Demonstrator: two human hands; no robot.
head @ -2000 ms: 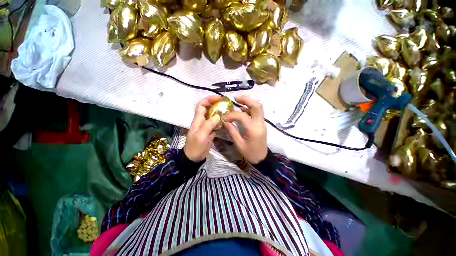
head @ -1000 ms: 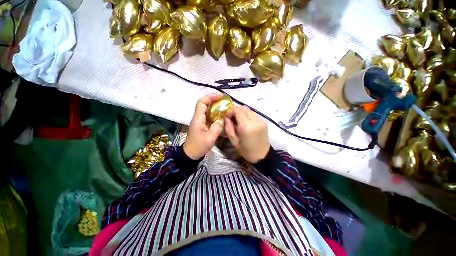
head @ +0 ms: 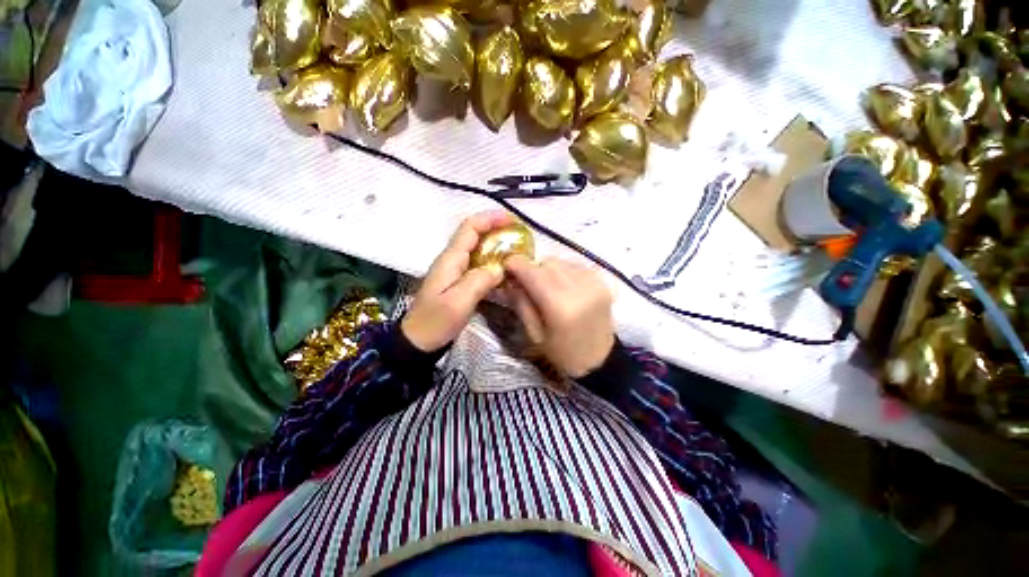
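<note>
A shiny gold ornament [head: 504, 245] is held between both hands over the apron, by the table's front edge. My left hand [head: 451, 286] grips it from the left, with fingers along its far side and the thumb on its near side. My right hand [head: 568, 309] pinches its near right side with thumb and fingertips. The fingers hide the ornament's lower part. Finished-looking gold ornaments [head: 431, 45] lie piled on the table beyond the hands.
Black snips [head: 538, 185] lie near a black cord [head: 722, 322]. A grey-marked strip [head: 691, 234] lies to their right. A teal glue gun [head: 867, 250] rests in a pale holder [head: 808, 201]. More gold pieces [head: 942, 180] fill the right side; white cloth [head: 102, 90] lies left.
The right hand's fingers have moved from around the ornament's far right side to its near side. The left hand still holds it. The view has shifted slightly.
</note>
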